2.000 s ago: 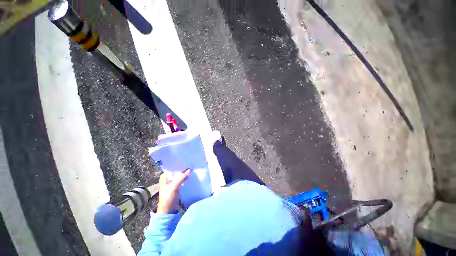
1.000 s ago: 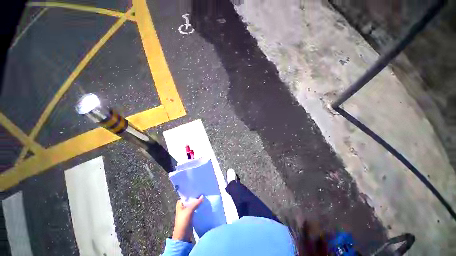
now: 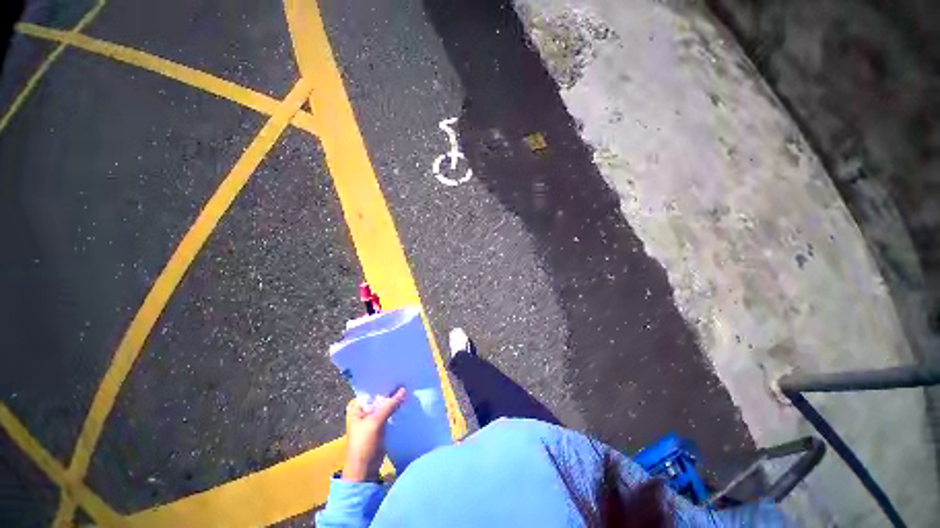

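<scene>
White folded papers (image 3: 397, 371) are in my left hand (image 3: 368, 428), with the thumb on top, in front of my light blue top. The red-pink cap of a bottle (image 3: 368, 299) shows just beyond the far edge of the papers; the rest of it is hidden. A blue thing (image 3: 672, 466), which looks like part of a hand trolley, shows at the lower right, with a dark curved handle (image 3: 794, 450) beside it. My right hand cannot be seen.
Asphalt with yellow lines (image 3: 356, 196) lies ahead and to the left. A white bicycle mark (image 3: 451, 165) is on the lane. A pale concrete strip (image 3: 711, 196) runs along the right, with a grey metal rail (image 3: 866, 380) over it. One white shoe (image 3: 461, 342) is below me.
The striped post and white crossing bars have left the view as I move forward. The bicycle mark is nearer and a rail has come in at the right. The papers stay in my left hand.
</scene>
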